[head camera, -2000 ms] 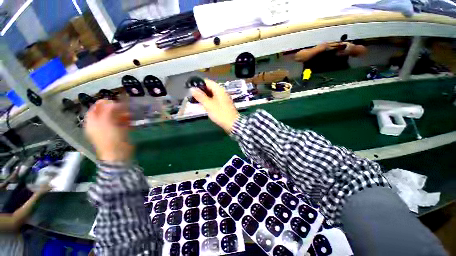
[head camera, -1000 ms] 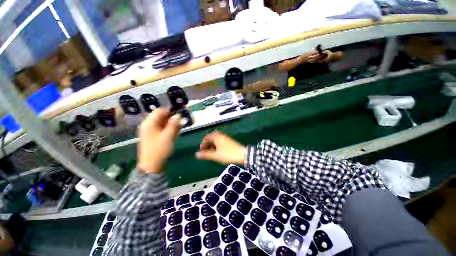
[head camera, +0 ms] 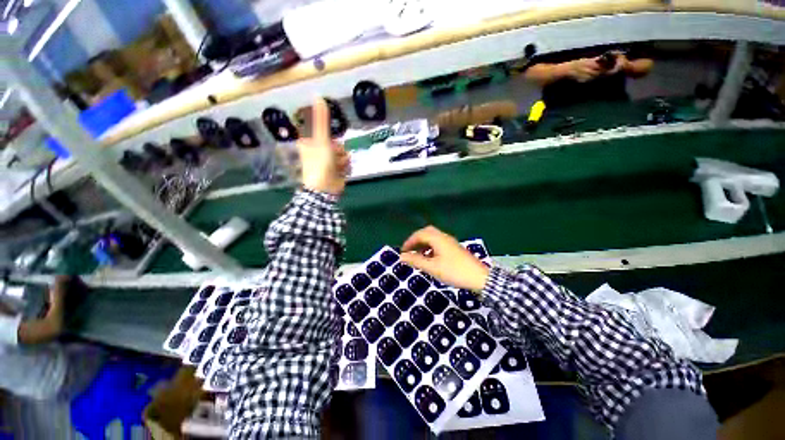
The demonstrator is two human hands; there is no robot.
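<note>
My left hand (head camera: 324,156) is raised at the overhead shelf edge, one finger pointing up beside and partly over a black label (head camera: 336,119). Whether it grips the label is unclear. More black labels hang in a row along that edge, such as one (head camera: 369,100) to the right. My right hand (head camera: 443,260) is at the upper corner of the top label sheet (head camera: 411,322), fingertips bent together against it; whether a label is between them is hidden. More sheets (head camera: 204,331) are fanned out on the left, partly under my left sleeve.
A white appliance body (head camera: 732,189) lies on the green belt (head camera: 534,198) at right. Crumpled white tissue (head camera: 667,320) lies on the near ledge. A white tray (head camera: 392,150) and round tub (head camera: 482,140) are across the belt. Another person's hands (head camera: 594,67) show opposite; another arm (head camera: 47,318) shows at left.
My left hand has risen from above the belt to the shelf edge, where the label it carried now appears in the row. My right hand has moved right and onto the sheet's top corner.
</note>
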